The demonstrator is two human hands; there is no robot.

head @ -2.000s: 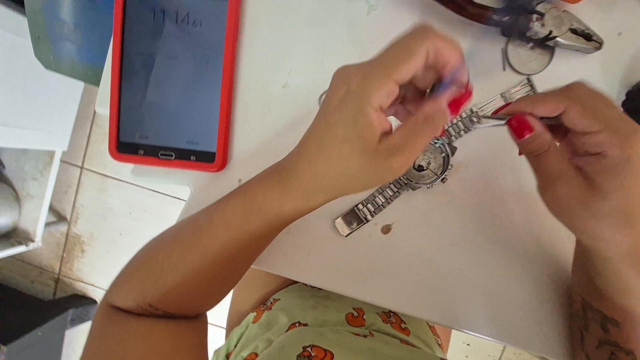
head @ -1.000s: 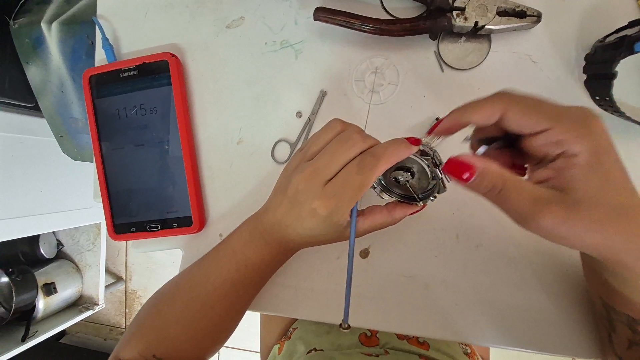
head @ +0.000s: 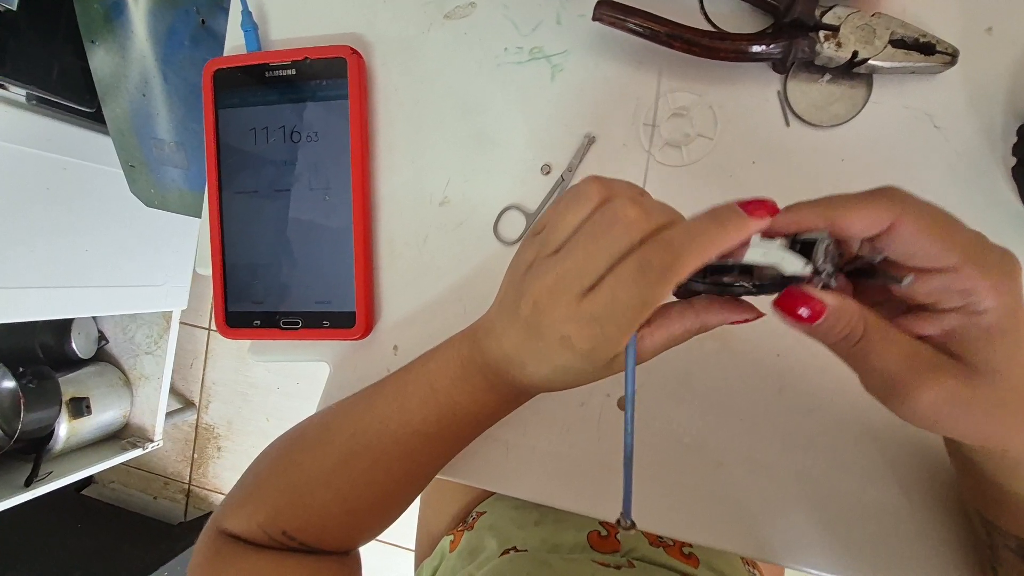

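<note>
A metal wristwatch point(head: 748, 278), tilted edge-on, is between my two hands above the white table. My left hand point(head: 596, 280) grips its left side between thumb and fingers. A thin blue rod point(head: 630, 436) sticks down from under that hand; how it is held is hidden. My right hand point(head: 904, 304) pinches the right side of the watch with thumb and forefinger, and the metal band bunches within its fingers. Details of the case are blurred.
Small scissors point(head: 552, 196) lie left of the watch beside a tiny round part point(head: 546, 169). Behind are a clear plastic disc point(head: 680, 128), a round metal case back point(head: 828, 94) and pliers point(head: 876, 40). A red-cased tablet point(head: 366, 192) lies at left.
Two seconds ago the watch lay stretched out across the table; now it is tilted edge-on in both hands. My right hand has closed in on its right side since one second ago.
</note>
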